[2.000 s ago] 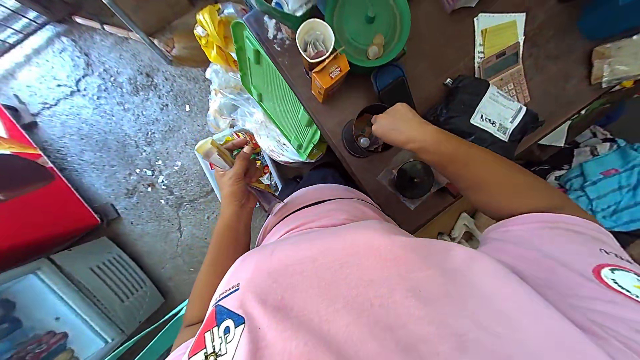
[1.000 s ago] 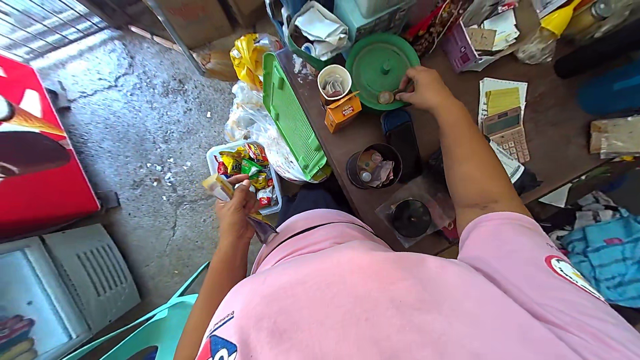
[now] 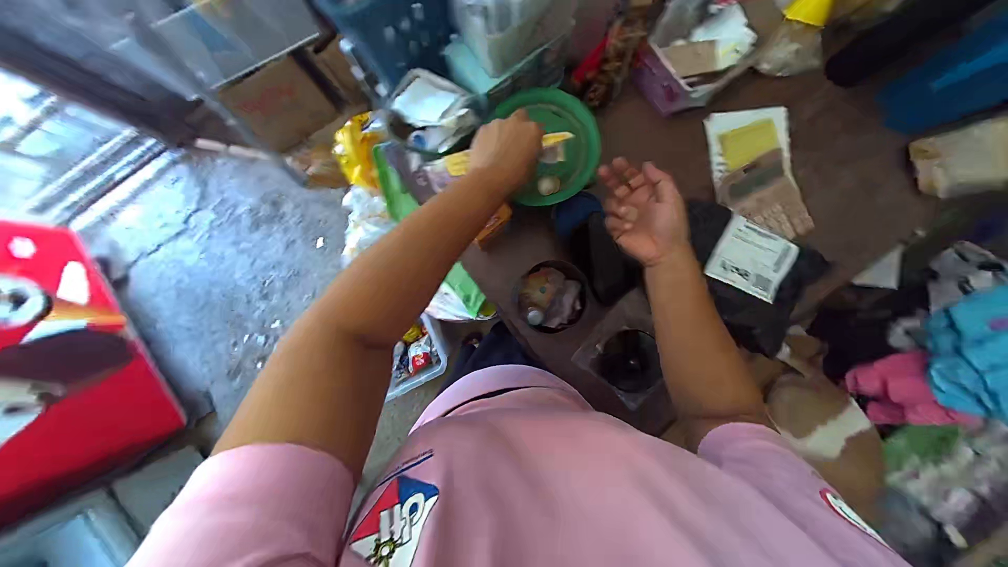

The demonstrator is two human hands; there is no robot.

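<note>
My left hand (image 3: 508,153) is over the green round plastic lid (image 3: 583,150), closed on folded papers that look like banknotes (image 3: 458,164); yellow and purple parts stick out beside it. Coins (image 3: 549,186) lie on the lid near its lower edge. To the right of the lid, my right hand (image 3: 642,209) is raised with the palm up and the fingers apart, with nothing visible in it. Below, on the brown table, stands a dark round tin (image 3: 520,303) holding coins and crumpled paper. An orange small box (image 3: 494,226) is partly hidden by my left forearm.
A calculator (image 3: 760,189) lies on papers at the right, near a black package with a white label (image 3: 752,257). A black round container (image 3: 630,358) sits near the table edge. Beside the table are a tub of colourful packets (image 3: 421,354) and a red freezer-like box (image 3: 79,354).
My left hand has moved from beside the tub of packets up to the green lid, still holding the folded papers. My right hand has left the lid and opened beside it.
</note>
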